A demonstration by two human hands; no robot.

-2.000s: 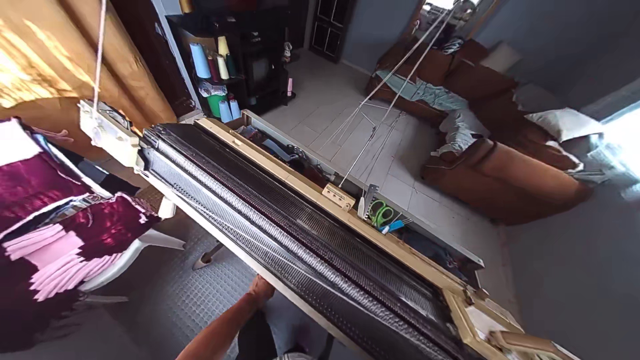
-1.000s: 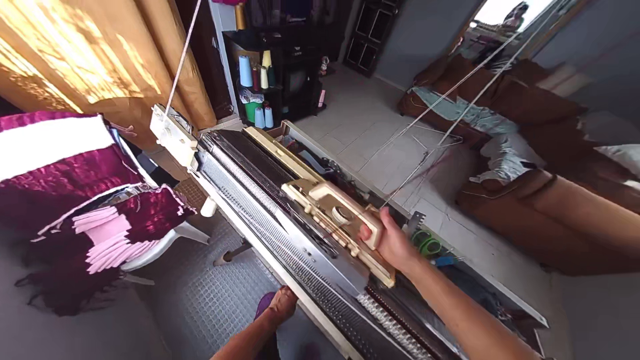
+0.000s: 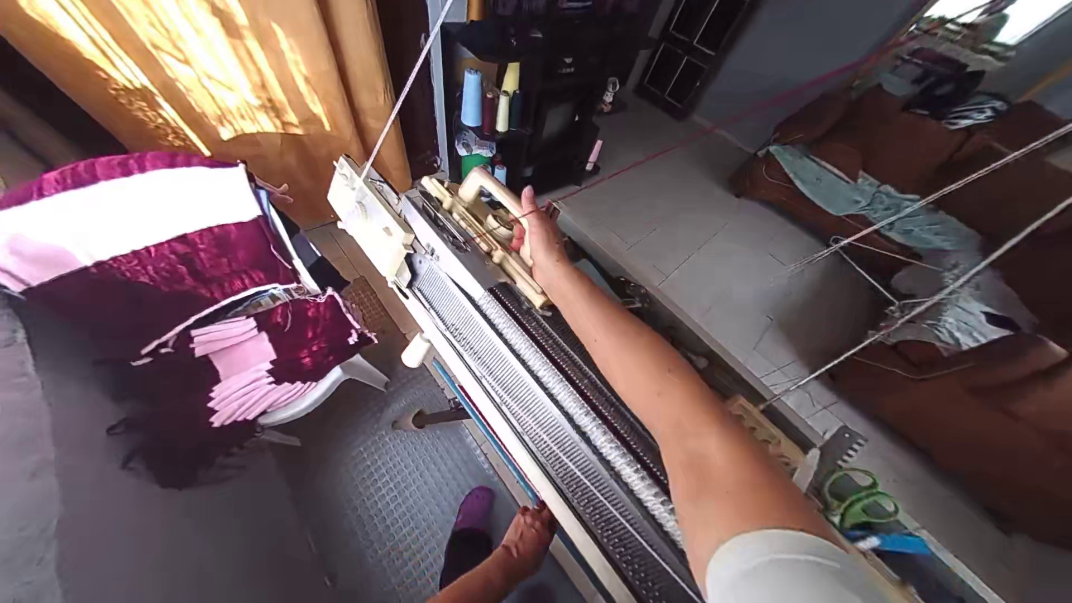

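Note:
A flat-bed knitting machine point(image 3: 536, 402) runs diagonally across the view, with pale yarn stitches point(image 3: 578, 402) along its needle bed. My right hand point(image 3: 540, 239) grips the handle of the cream knitting carriage point(image 3: 502, 243), which sits near the bed's far left end. Dark red yarn point(image 3: 670, 159) runs from the carriage up to the right. On the near side, my left hand point(image 3: 529, 536) is closed at the front edge of the machine, by a thin blue strip point(image 3: 486, 427) along the rail; its fingertips are partly hidden.
Maroon and pink fabric point(image 3: 243, 360) lies over a white plastic chair point(image 3: 335, 385) at left. Green-handled scissors point(image 3: 858, 498) and a toothed comb point(image 3: 842, 448) rest behind the machine at right. Yarn cones point(image 3: 471, 96) stand on a dark shelf. A brown sofa point(image 3: 888, 402) holds grey-green cloth.
My right hand, absent from the oldest frame, has moved the carriage toward the far left end since one second ago. My left hand stays at the front edge. The view has shifted.

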